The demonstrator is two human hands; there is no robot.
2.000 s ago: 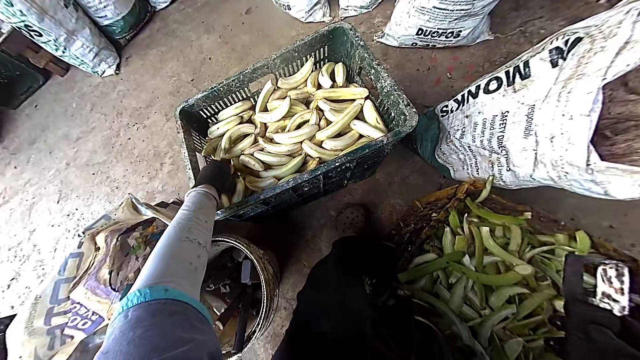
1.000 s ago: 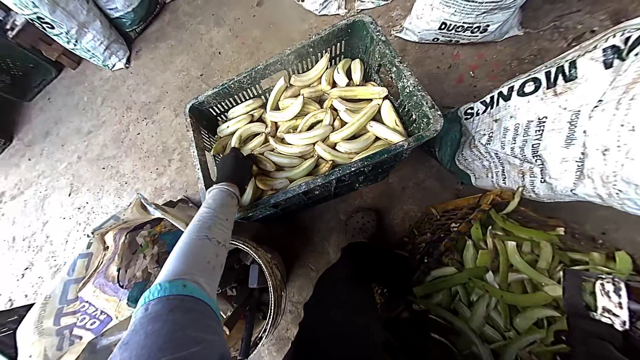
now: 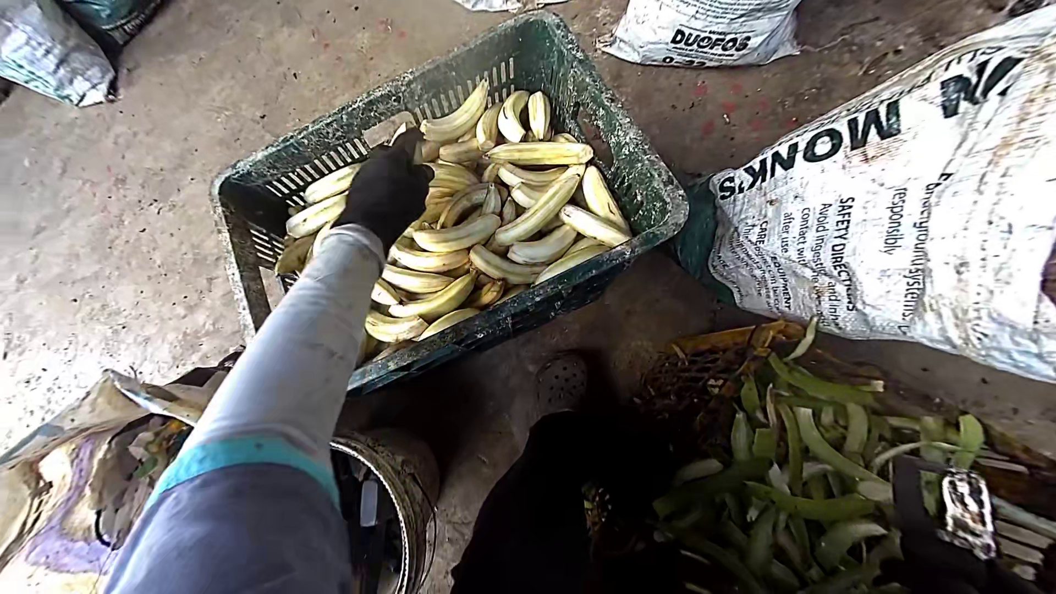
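Note:
My left hand [image 3: 388,186], in a black glove below a grey sleeve, reaches over the left part of a dark green plastic crate [image 3: 652,181]. Peeled bananas or plantains [image 3: 540,210] fill much of the crate in a loose heap. The gloved fingers touch or hover over the fruit near the far wall; whether they grip a piece is hidden by the glove. At the lower right edge, a dark shape lies beside a strap with a pale patch, too dark to make out as my right hand.
Green peels [image 3: 825,445] fill a container at the lower right. A white printed sack [image 3: 891,214] stands right of the crate, another sack [image 3: 701,29] behind it. A bucket [image 3: 412,503] and an open bag [image 3: 74,495] are at lower left; a perforated shoe [image 3: 563,381] is near the crate.
My left hand has moved from the crate's near left side, farther over the fruit toward its far wall.

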